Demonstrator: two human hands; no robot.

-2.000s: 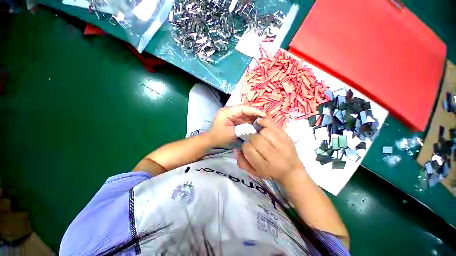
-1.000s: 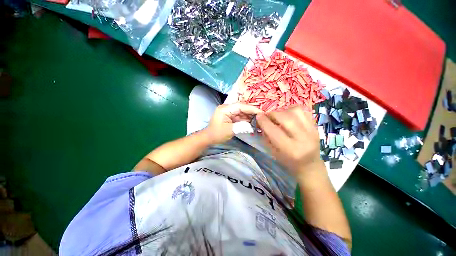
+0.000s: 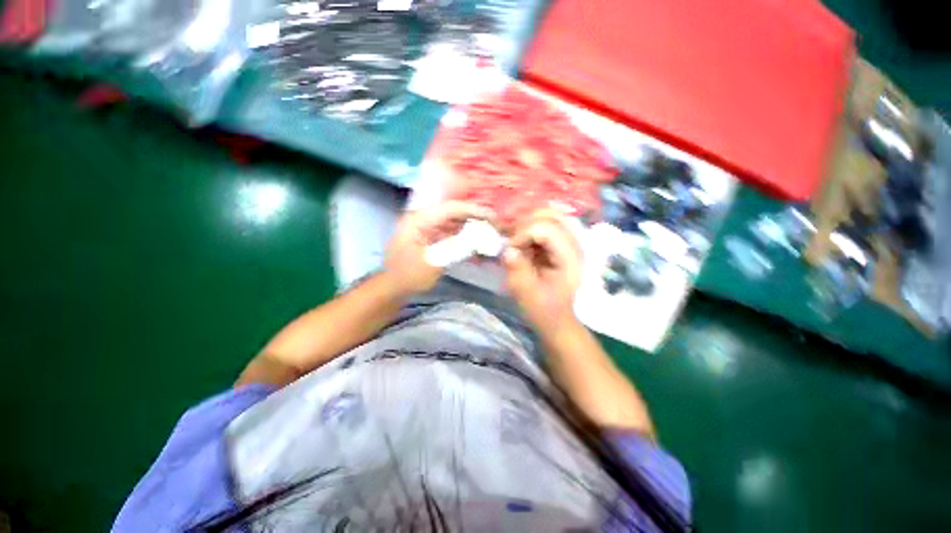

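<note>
The frame is blurred. My left hand (image 3: 419,248) is over the near edge of the white board (image 3: 629,314), fingers curled, with a white patch on or at its fingers. My right hand (image 3: 544,262) is just to its right, thumb and fingertips close together near the white patch. Any small piece between the fingertips is too blurred to tell. The loose pile of red strips (image 3: 519,154) lies just beyond my hands. Dark and pale square pads (image 3: 657,208) lie to the right of the strips on the board.
A large red flat box (image 3: 693,78) lies beyond the board. Small metal parts (image 3: 349,65) and clear plastic bags (image 3: 188,52) are at the upper left, with a white card (image 3: 455,75) beside the metal. Brown cardboard (image 3: 853,182) with dark pieces is at the right. Green floor shows left.
The whole view has shifted and blurred, with the bench things now further left and more cardboard showing at right. My right hand has turned, with its fingers pointing up toward the strips.
</note>
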